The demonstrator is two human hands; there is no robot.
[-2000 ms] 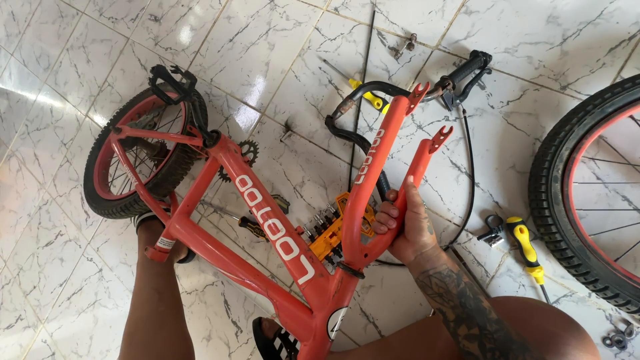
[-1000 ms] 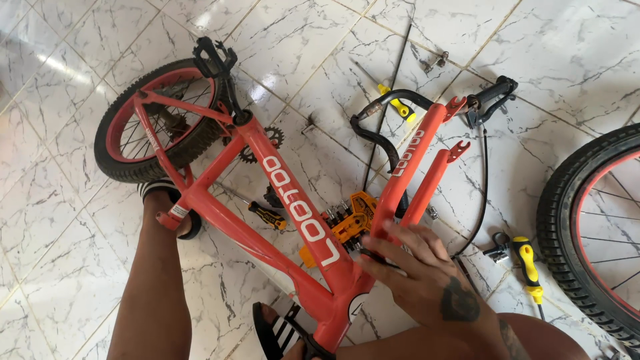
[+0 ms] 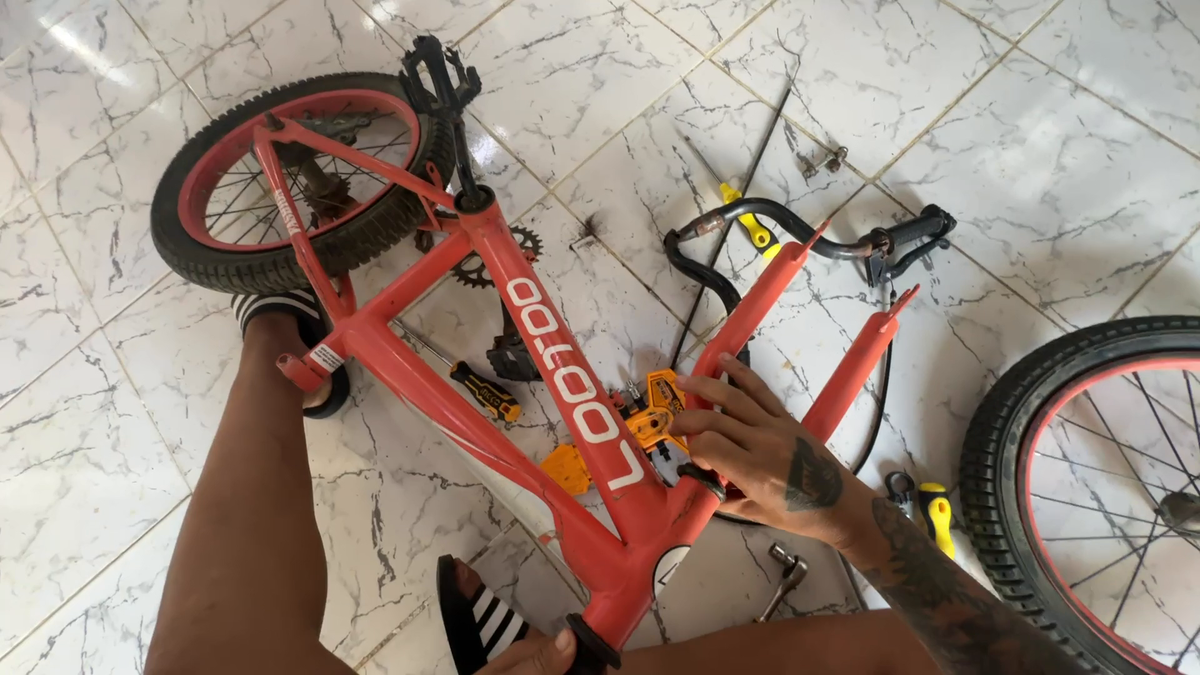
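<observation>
A red bicycle frame (image 3: 562,347) lies tilted between the legs, its rear wheel (image 3: 300,187) at the upper left. The red fork (image 3: 759,300) points to the upper right, its steerer end at the head tube. My right hand (image 3: 769,445) is on the fork near its crown, fingers around the near leg. At the bottom edge my left hand (image 3: 539,653) has its thumb against the black ring (image 3: 592,642) at the far end of the head tube; its other fingers are mostly hidden. A second black ring (image 3: 703,480) sits by the fork crown.
Beyond the fork lies a black handlebar (image 3: 783,211) with brake lever and cable. Yellow-handled screwdrivers (image 3: 755,225), an orange tool holder (image 3: 656,422), a black-and-yellow screwdriver (image 3: 485,391) and a ratchet (image 3: 783,581) lie on the tiles. A loose wheel (image 3: 994,469) is at right.
My right hand was around the fork leg from its outer side; it has moved over the crown area. My left hand has come into view at the lower end of the head tube.
</observation>
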